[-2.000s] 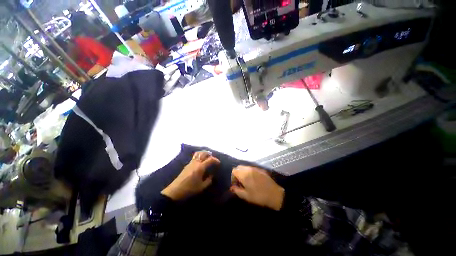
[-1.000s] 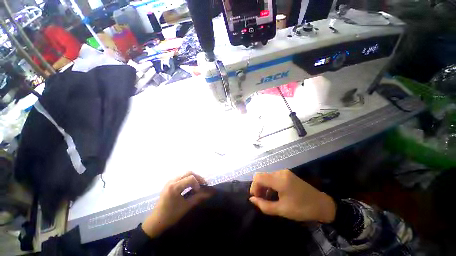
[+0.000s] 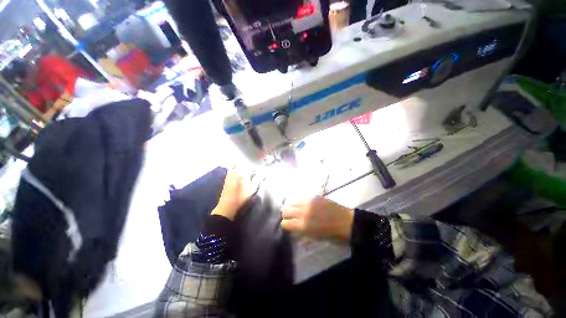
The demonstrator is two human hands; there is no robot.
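The black garment piece (image 3: 264, 239) lies over the table's front edge, between and under my hands, its upper part near the needle area; a flap spreads left of my left hand. My left hand (image 3: 234, 194) is on the cloth just below the presser foot; its fingertips are lost in glare. My right hand (image 3: 318, 218) holds the cloth's right edge with bent fingers, right of my left hand. The white sewing machine head (image 3: 316, 115) stands above. The needle and presser foot (image 3: 279, 155) are blurred by bright light.
A black garment bundle (image 3: 80, 186) with a white strip (image 3: 59, 208) lies at the left. A screwdriver (image 3: 380, 169) and small thin tools (image 3: 422, 152) lie right of the needle. A phone (image 3: 282, 34) is above the head. Green plastic (image 3: 540, 180) is at the right.
Both hands have moved up from the table's front edge toward the needle, bringing the black cloth onto the table. The view has shifted closer to the machine.
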